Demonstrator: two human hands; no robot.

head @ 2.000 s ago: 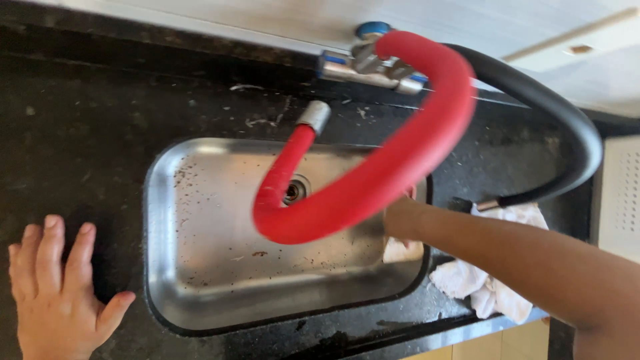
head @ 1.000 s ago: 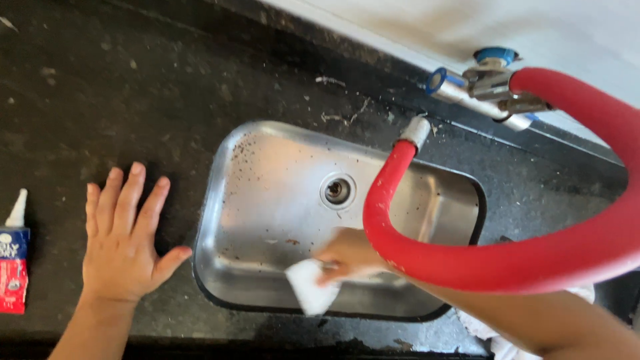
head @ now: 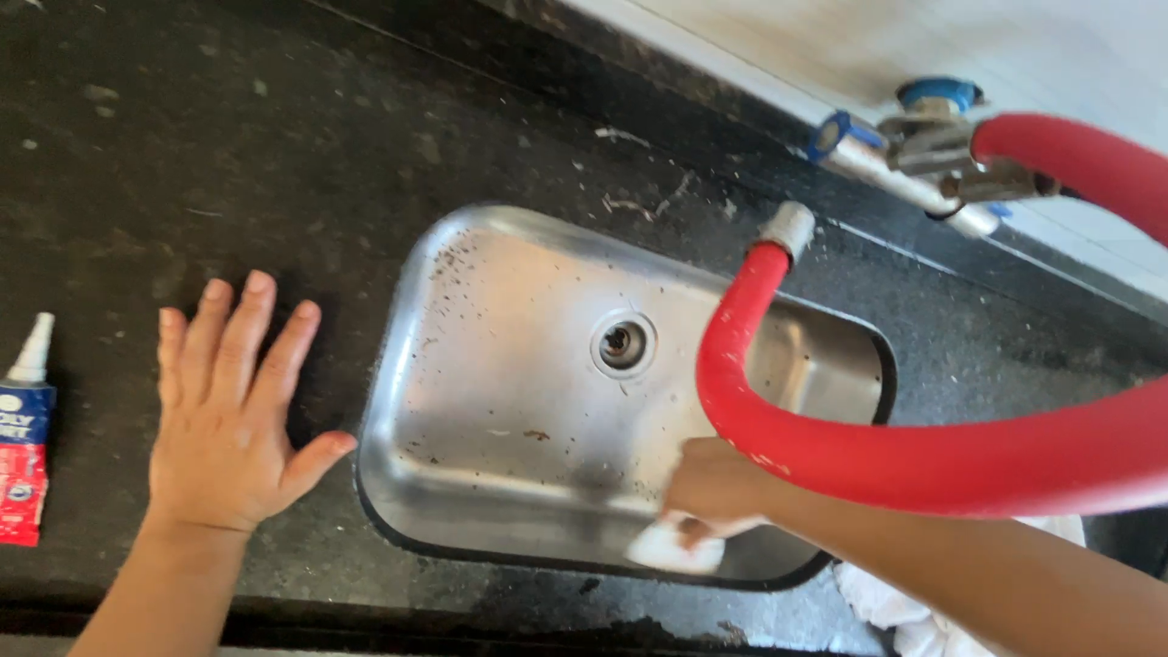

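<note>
My left hand rests palm down with spread fingers on the black stone countertop, left of the stainless steel sink. Its thumb tip lies close to the sink's left rim. Inside the sink, near the front wall toward the right, my right hand holds a white cloth or wipe, partly hidden under the fingers. Dark specks and small bits of debris lie on the sink floor around the drain. A red flexible faucet hose arches over my right forearm and hides part of it.
The faucet valve juts from the white wall at the back right. A blue and red tube with a white nozzle lies at the far left. A crumpled white cloth sits at the front right. Scraps of residue lie behind the sink.
Two seconds ago my right hand was at the sink's right end; it is now by the front wall, farther left. My left hand stays flat on the counter. The view has shifted left.
</note>
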